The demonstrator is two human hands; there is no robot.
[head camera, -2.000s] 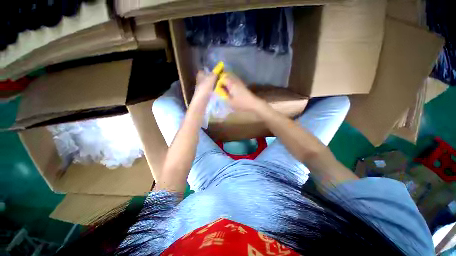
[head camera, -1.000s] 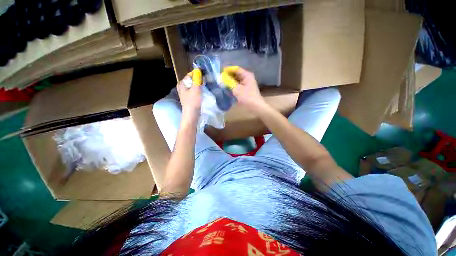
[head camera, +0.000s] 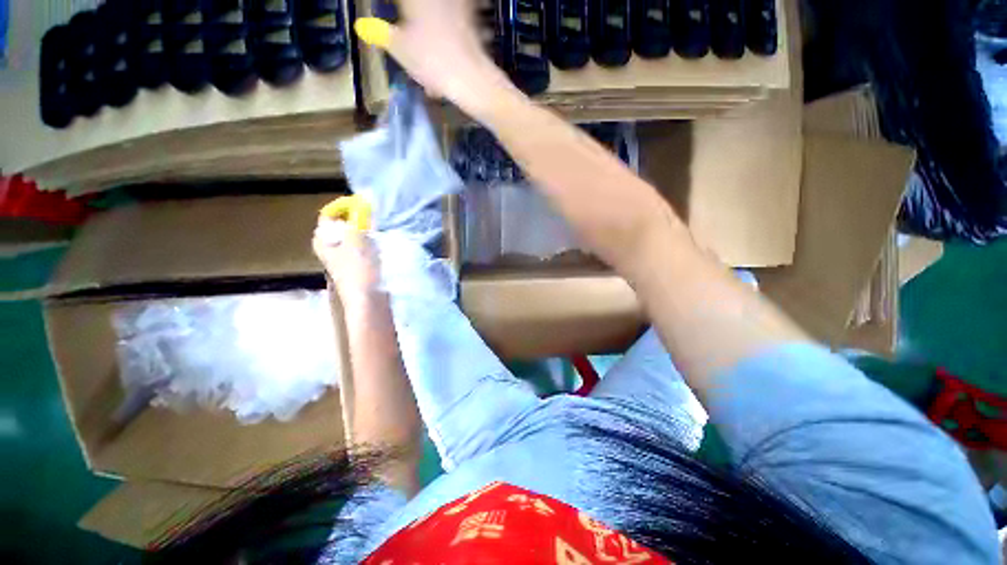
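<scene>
My left hand [head camera: 348, 241], with yellow finger cots, is closed on crumpled clear plastic bags [head camera: 406, 171] left of the packing carton. The bags stand up from the fingers, greyish in the upper part; I cannot tell if a sandal is inside. My right hand [head camera: 440, 46] is blurred at the top edge, over the cardboard, its yellow-covered thumb pointing left. Its other fingers are blurred or cut off, so its hold is unclear. Black sandals [head camera: 616, 31] lie in rows on both sides of it. The packing carton [head camera: 552, 304] holds dark bagged goods [head camera: 486, 157] and a greyish panel [head camera: 519, 221].
A carton [head camera: 199, 450] of loose clear bags [head camera: 237, 353] is at left. Thick cardboard stacks [head camera: 177, 138] lie across the top. A carton flap [head camera: 745, 188] and flat sheets [head camera: 845, 210] stand at right, with a black plastic sack [head camera: 950, 132] beyond. A red stool [head camera: 972, 408] is far right.
The view has tilted up, showing more sandals. My hands have parted: the right has moved up over the cardboard, the left has moved left with the bags. The dark sandal between my hands no longer shows.
</scene>
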